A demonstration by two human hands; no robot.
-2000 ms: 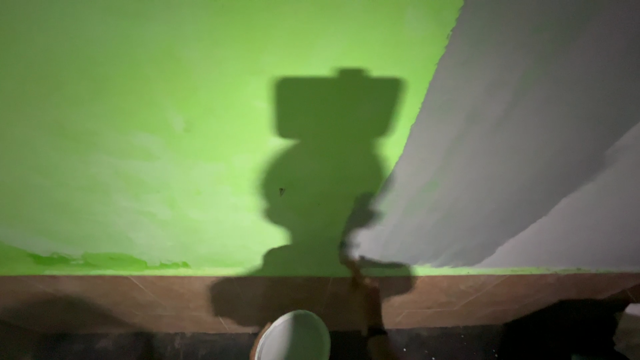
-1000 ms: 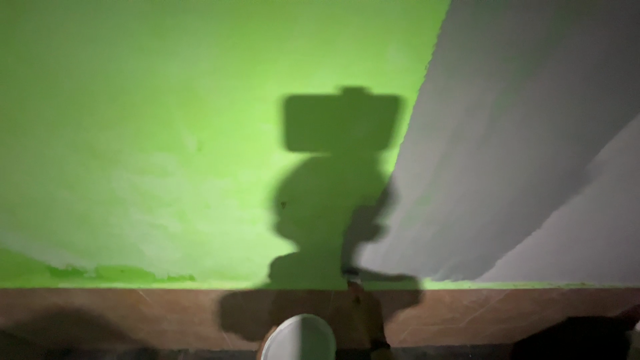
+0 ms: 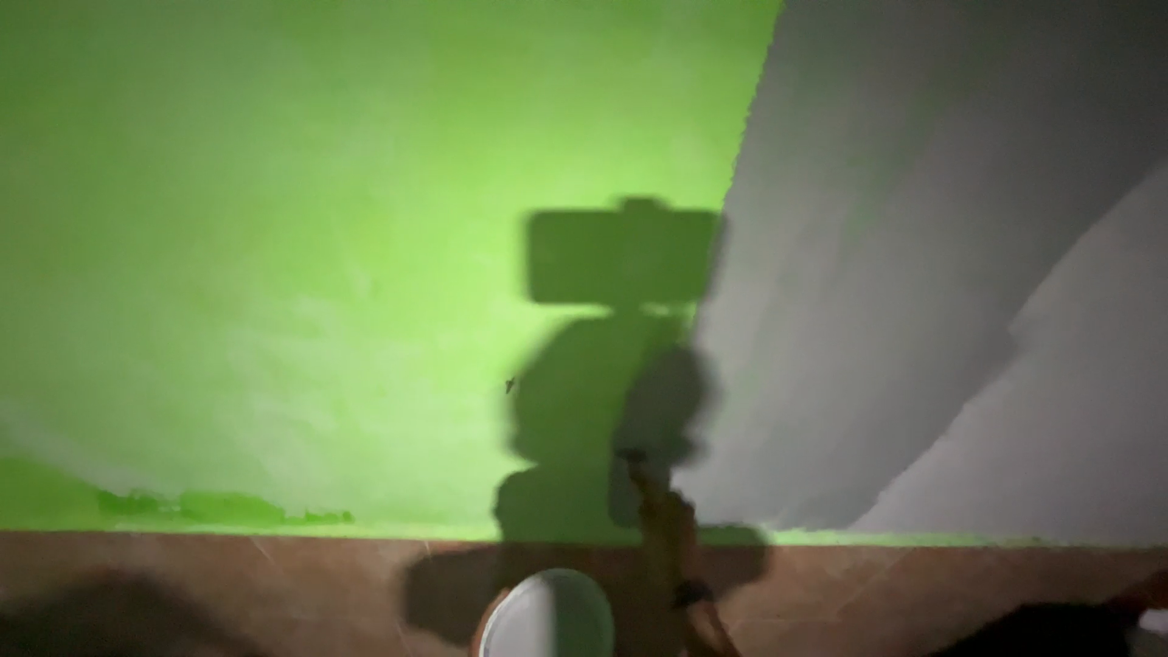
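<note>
My right hand (image 3: 666,520) is raised in the dark shadow against the wall (image 3: 319,274), its fingers closed on a small dark-headed tool, probably a paintbrush (image 3: 631,456). The tool's head lies at the grey paint (image 3: 821,365), close to its border with the bright green. A dark band circles the right wrist. My left hand (image 3: 491,613) holds a round white container (image 3: 557,616) at the bottom of the view; only its fingers show at the container's left side. Pale content fills the container, half of it in shadow.
A brown tiled skirting (image 3: 301,584) runs along the foot of the wall. The shadow of a head with a box-shaped device falls across the middle. A dark shape (image 3: 1040,630) and the edge of a white object (image 3: 1154,622) are at the bottom right.
My right hand has moved up from the skirting onto the wall. Grey now covers a patch in the shadow that was green before. The container stays low in view.
</note>
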